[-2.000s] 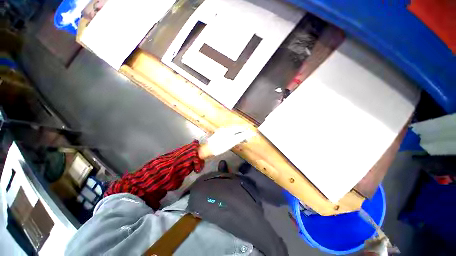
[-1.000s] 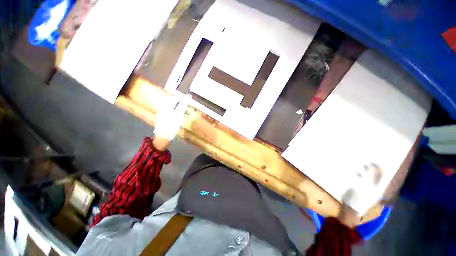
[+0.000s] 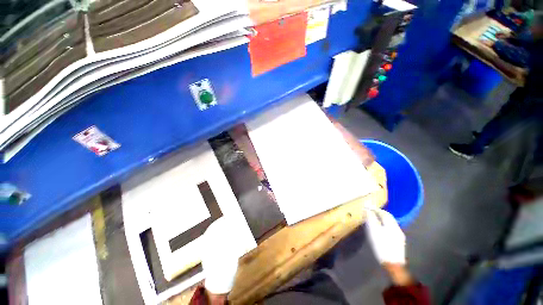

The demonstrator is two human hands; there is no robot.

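A white sheet with L-shaped dark openings (image 3: 184, 214) lies on the dark scuffed board (image 3: 253, 199) in the middle of the bench. My left hand (image 3: 221, 259), in a white glove, is over the sheet's front edge, beside the lower opening. Its fingers blend into the white sheet, so its grip is unclear. A pale yellowish strip (image 3: 183, 273) shows left of it. My right hand (image 3: 386, 236), also white-gloved, is at the bench's right end, beside the wooden rail and blue tub. Its fingertips are blurred. White sheet stock (image 3: 306, 158) lies right; another white sheet (image 3: 62, 262) lies left.
The wooden rail (image 3: 303, 238) runs along the front. A round blue tub (image 3: 408, 184) stands at the right end. The blue machine (image 3: 143, 113) is behind, with brown panels (image 3: 137, 27) and white sheets on its ledge. A person (image 3: 506, 113) stands far right.
The view has turned toward the machine and right side. My left hand has moved right along the middle sheet's front edge. My right hand has left the right sheet stock and is beside the tub.
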